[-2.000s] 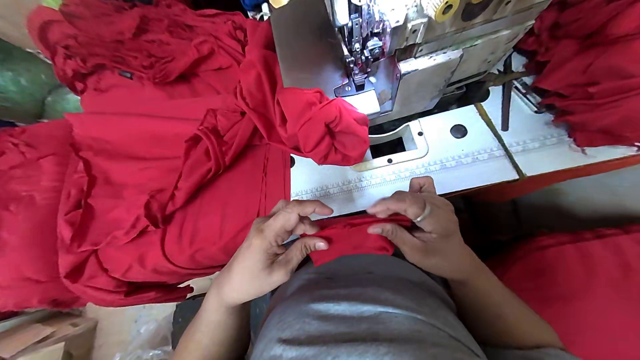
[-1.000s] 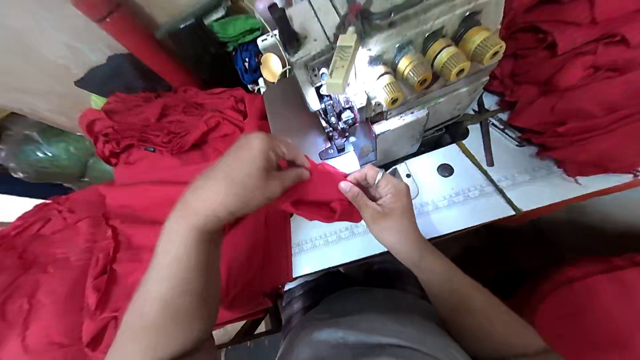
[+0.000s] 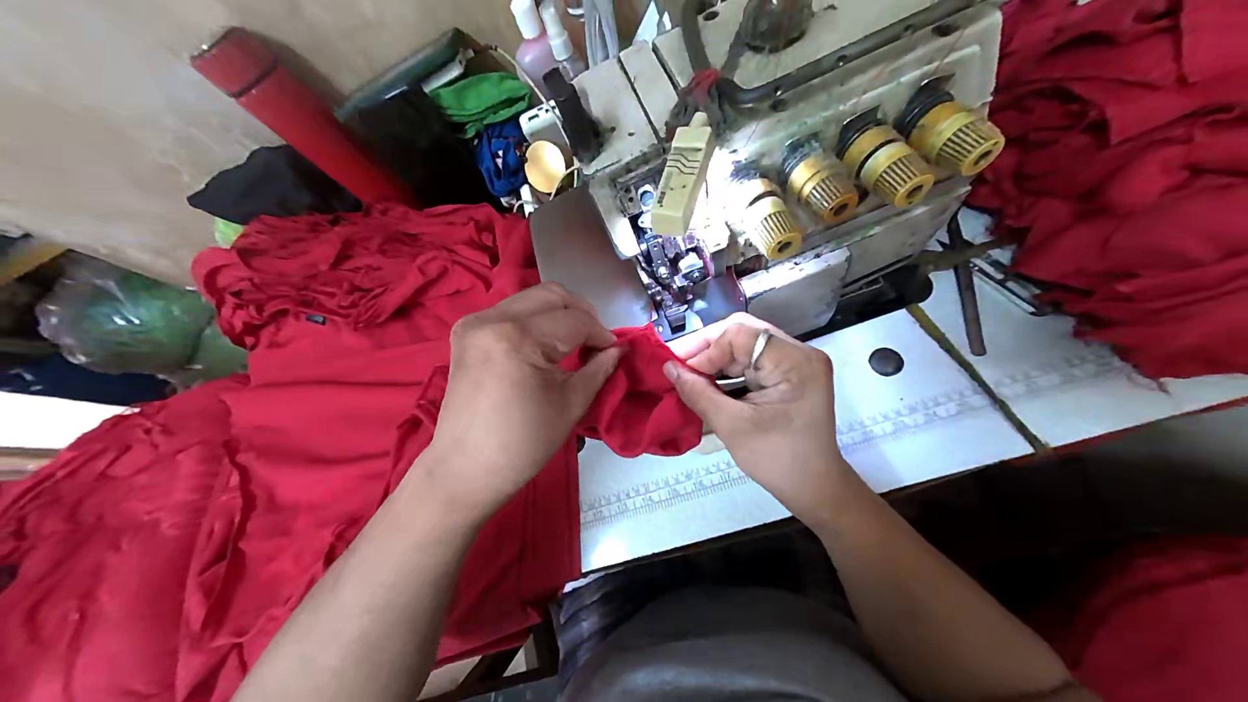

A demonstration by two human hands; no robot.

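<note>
Between my two hands is a small piece of red fabric (image 3: 639, 405), held just in front of the presser foot (image 3: 675, 314) of an overlock sewing machine (image 3: 795, 283). My left hand (image 3: 522, 390) pinches its left edge between thumb and fingers. My right hand (image 3: 765, 400), with a ring on one finger, grips the right edge near the foot. The lower part of the piece hangs in a loose fold over the white machine table (image 3: 673, 507). Whether the upper edge lies under the foot cannot be told.
Large heaps of red fabric (image 3: 322, 390) cover the left side, and another red pile (image 3: 1121, 195) lies at the right. Yellow tension knobs (image 3: 897, 175) line the machine's front. A dark metal tool (image 3: 965, 292) rests on the table at the right. A printed ruler scale runs along the table.
Both hands have moved up from my lap to the machine's presser foot, carrying the small red piece. The view has shifted, showing more of the machine and wall.
</note>
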